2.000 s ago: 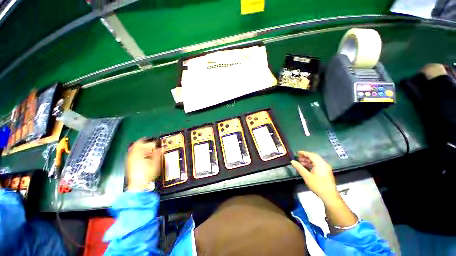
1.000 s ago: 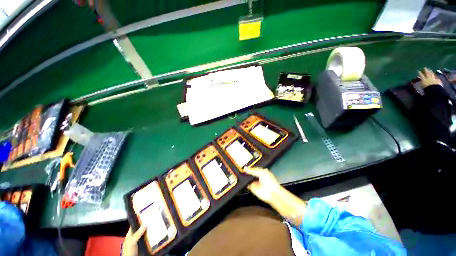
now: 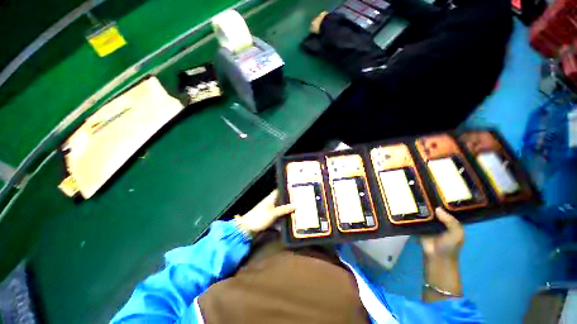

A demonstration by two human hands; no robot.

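A long black phone tray is held up off the bench, over the floor at the right. It carries several orange phone housings, one per slot, each with a pale rectangle inside. My left hand grips the tray's left end, with the thumb on top beside the first housing. My right hand holds the tray's near edge right of its middle, with the thumb on top and the other fingers hidden underneath.
The green bench holds a cream sheet, a small-parts box, a tape dispenser, tweezers and a clear perforated strip. A person in black is at the upper right. Red trays stand at the far right.
The view has turned right. The tray has been lifted from the bench and carried right, past its edge, in both hands.
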